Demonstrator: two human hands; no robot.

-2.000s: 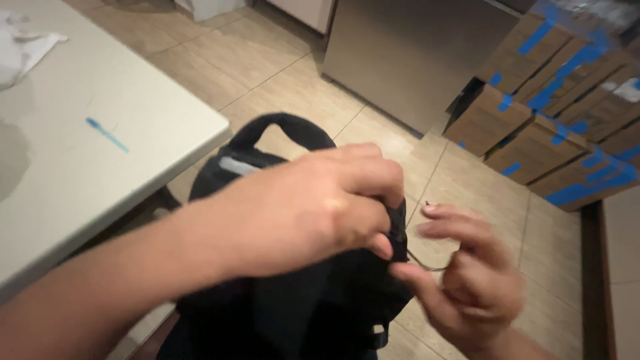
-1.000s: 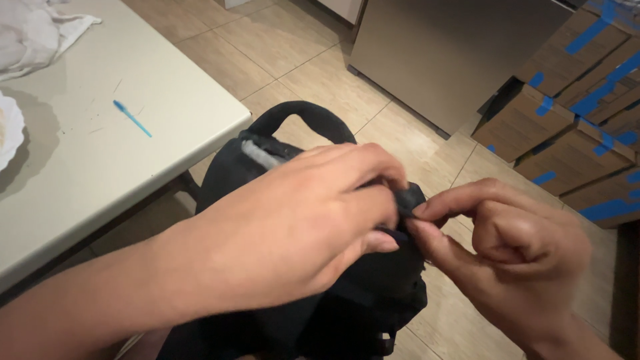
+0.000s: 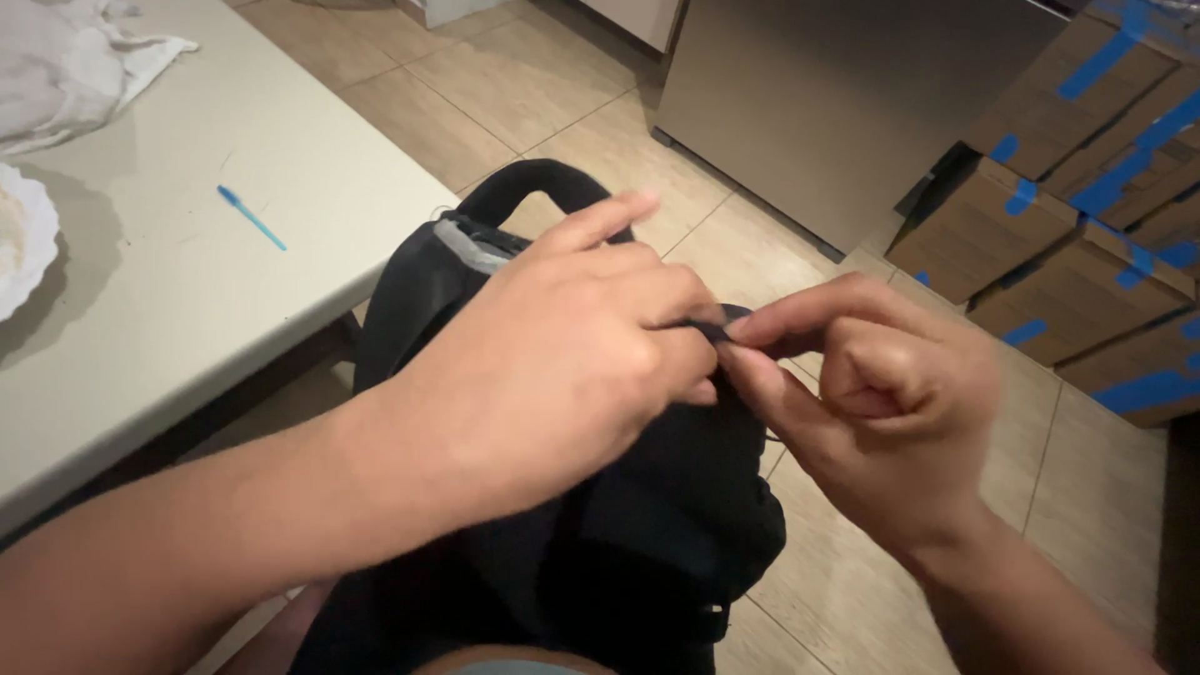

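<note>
A black fabric bag with a looped top handle and a grey strip near its top lies below both hands. My left hand reaches across it and pinches a fold of the black fabric at the bag's right edge, its index finger stretched out. From the right, my right hand grips the same fold between thumb and index finger, its other fingers curled. The fingertips of both hands are very close together. A thin dark cord shows just below the right thumb. The left hand and forearm hide much of the bag.
To the left stands a white table with a blue pen, a white cloth and a white scalloped dish. Cardboard boxes with blue tape are stacked at the right, beside a metallic appliance front. Tiled floor lies below.
Two seconds ago my right hand was apart from the bag's edge with its fingers spread; it has moved in to pinch the fabric. My left index finger has since stretched out.
</note>
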